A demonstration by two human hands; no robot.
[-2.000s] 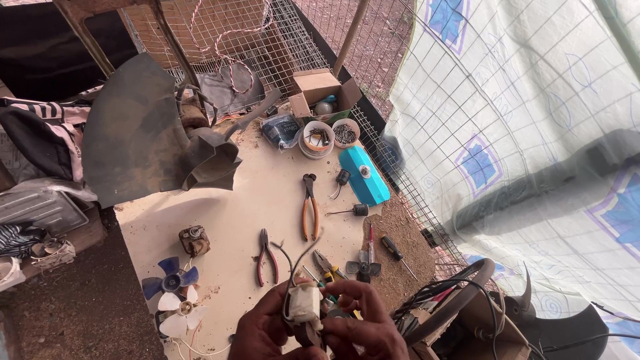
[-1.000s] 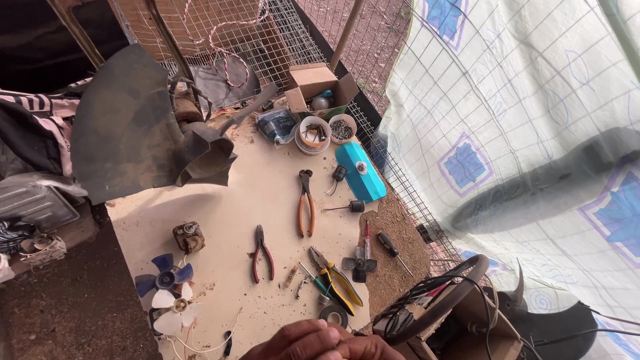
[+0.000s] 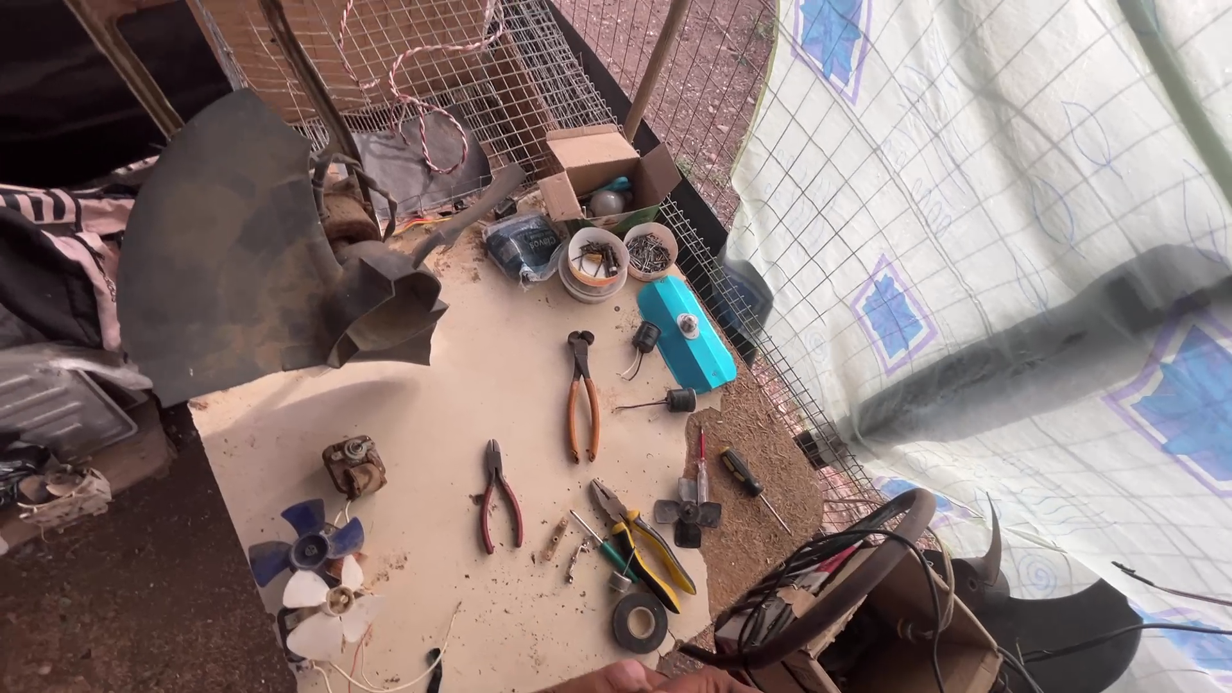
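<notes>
Only the tops of my left hand (image 3: 608, 678) and my right hand (image 3: 710, 681) show at the bottom edge, close together; what they hold is hidden. Just above them lies a roll of black tape (image 3: 639, 622). Combination pliers with yellow and black handles (image 3: 656, 560) lie beside a green-handled screwdriver (image 3: 610, 552). Red-handled pliers (image 3: 501, 502) are further left, and orange-handled end cutters (image 3: 582, 399) lie higher up. A small dark fan blade (image 3: 688, 513) sits near a black and yellow screwdriver (image 3: 741, 474).
A large dark fan blade (image 3: 221, 260) covers the back left. Small motor (image 3: 354, 466), blue fan (image 3: 309, 550) and white fan (image 3: 337, 603) lie at left. Tubs of screws (image 3: 651, 252), a cardboard box (image 3: 592, 154) and a turquoise piece (image 3: 679, 337) line the wire mesh. A box with cables (image 3: 924, 616) stands at lower right.
Both hands have moved down toward the bottom edge. The white part with wires, between the hands two seconds ago, is out of sight. The tools on the table lie as before.
</notes>
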